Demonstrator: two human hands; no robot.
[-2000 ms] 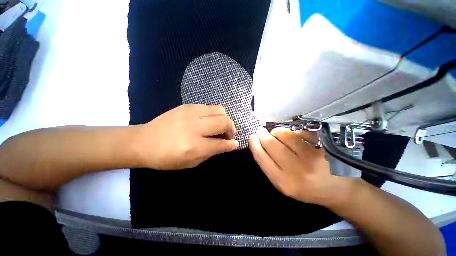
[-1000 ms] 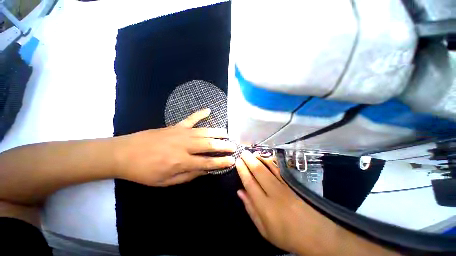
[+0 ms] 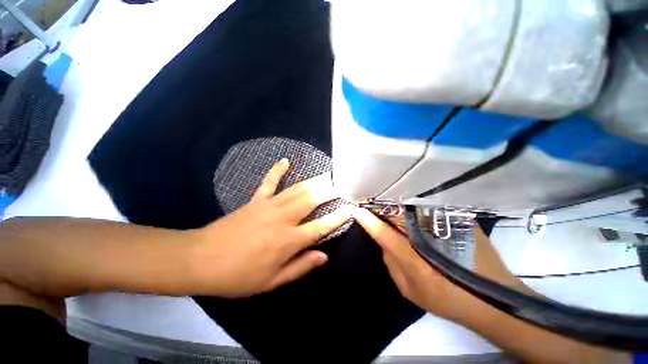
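The black knit panel (image 3: 192, 92) lies turned at a slant on the table. The grey checked oval patch (image 3: 249, 170) lies on it, its right end at the presser foot and needle area (image 3: 380, 207). My left hand (image 3: 263, 234) lies flat with spread fingers on the patch and panel. My right hand (image 3: 405, 263) has its fingertips on the patch edge beside the presser foot; the black hose partly hides it. The white sewing machine head (image 3: 440, 163) with a blue stripe covers the upper right.
The black hose (image 3: 497, 288) curves in front of the needle area to the lower right. A stack of dark checked patches (image 3: 28, 124) is at the far left. The white table (image 3: 135, 320) has a curved front edge with a scale. Metal machine parts (image 3: 447, 224) sit right of the needle.
The panel and patch have rotated, with the panel's top-left corner swinging left and down. My left hand's fingers have spread over the patch. The machine head fills more of the view than at first.
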